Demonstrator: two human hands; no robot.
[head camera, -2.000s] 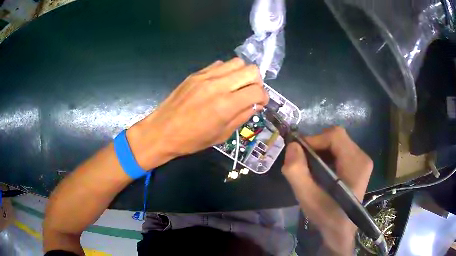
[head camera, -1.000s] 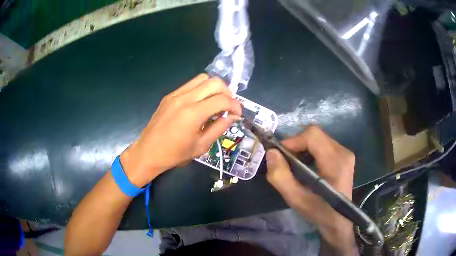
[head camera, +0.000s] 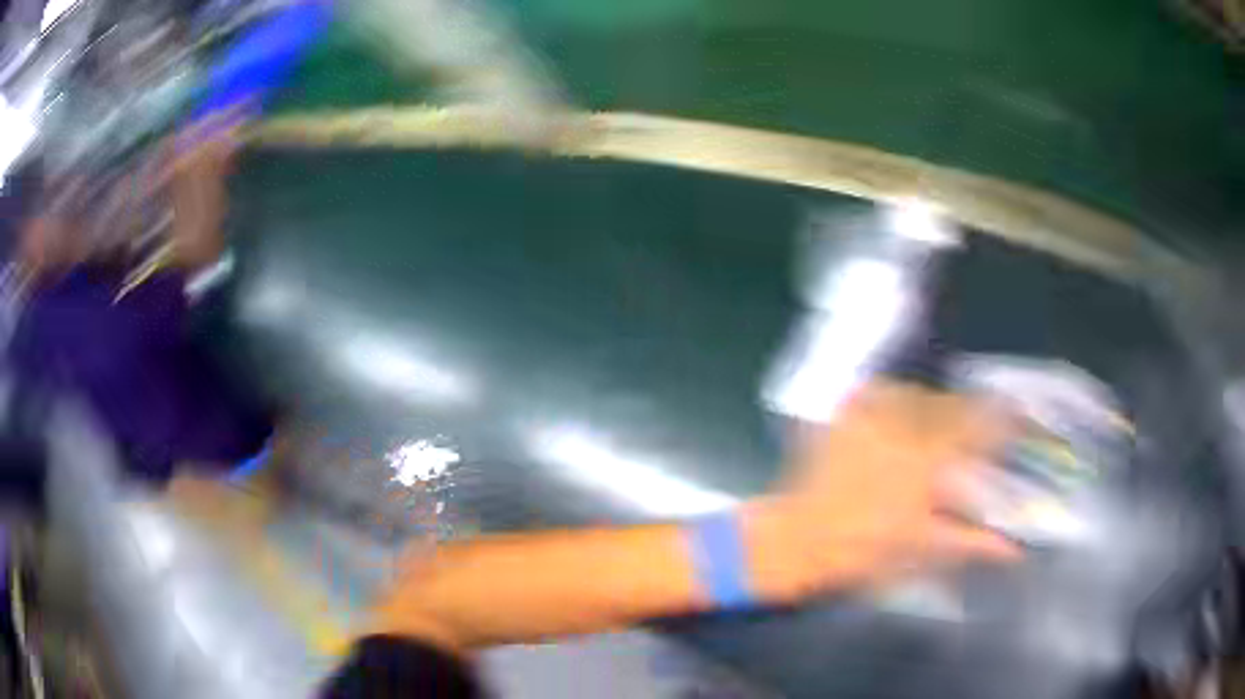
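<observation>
The whole view is strongly blurred. My left hand (head camera: 901, 471), with a blue band (head camera: 718, 557) on the wrist, is at the right of the bench, its fingers at the near left side of the white socket housing (head camera: 1058, 396). Whether the fingers grip it cannot be told. The parts inside the housing are smeared. The bagged white cord (head camera: 853, 314) lies behind my hand, towards the pale rail. My right hand and the soldering iron cannot be made out.
The dark green bench top (head camera: 614, 314) is bounded at the back by a pale rail (head camera: 765, 153), with a brighter green surface (head camera: 819, 68) beyond. Another person's dark sleeve (head camera: 130, 355) and arm are at the left edge.
The view has swung left, so the housing, cord and my left hand now appear further right. My right hand and the iron have gone from sight. Another person has come into view.
</observation>
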